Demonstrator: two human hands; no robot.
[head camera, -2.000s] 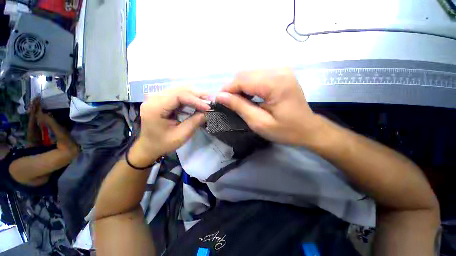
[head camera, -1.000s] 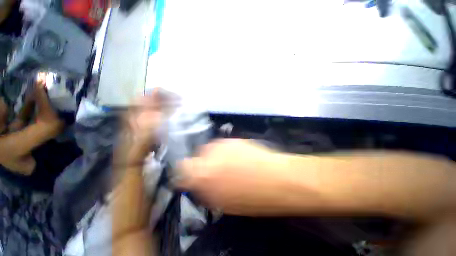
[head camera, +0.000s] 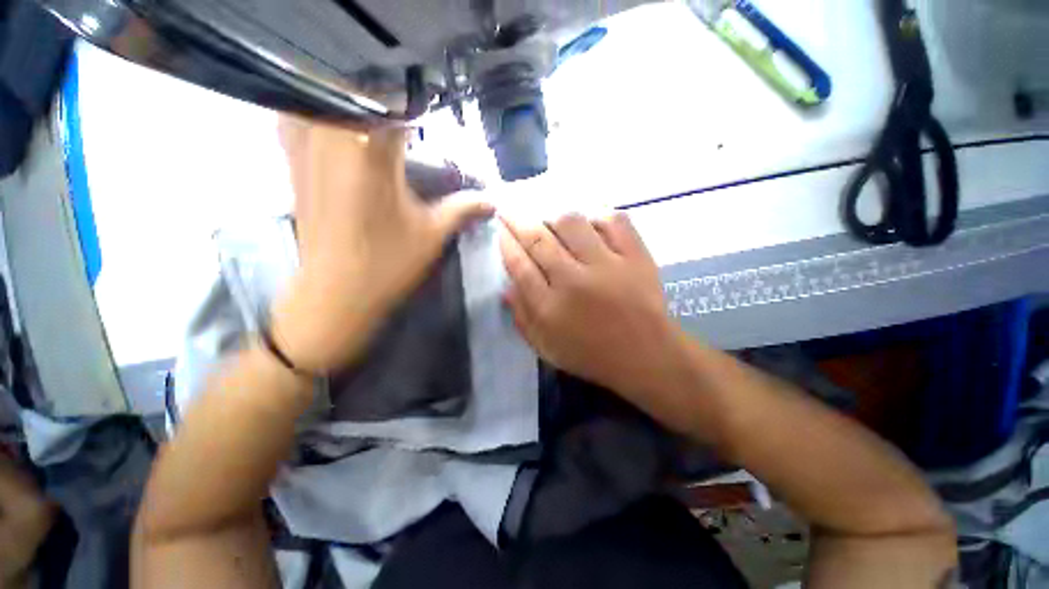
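A light grey garment piece (head camera: 502, 380) with a dark grey panel (head camera: 403, 357) lies over the table's front edge and hangs to my lap. My left hand (head camera: 362, 219) lies on it with the thumb stretched to the right; its fingertips are hidden under the machine head. My right hand (head camera: 592, 282) presses the cloth's right edge with bent fingers, close to the left thumb. The sewing machine head (head camera: 345, 46) is above, with a stubby grey-blue block (head camera: 517, 136) just beyond my hands. The needle point is not clear.
Black shears (head camera: 909, 161) lie on the white table at the right, beside a yellow-green and blue tool (head camera: 771, 52). A ruler scale (head camera: 748, 288) runs along the grey front edge. Part of another person's arm (head camera: 23, 518) shows at the far left.
The view has shifted and now shows the machine head and shears. My hands went from pinching a dark piece at the table edge, then a blurred reach left, to lying on the cloth by the machine.
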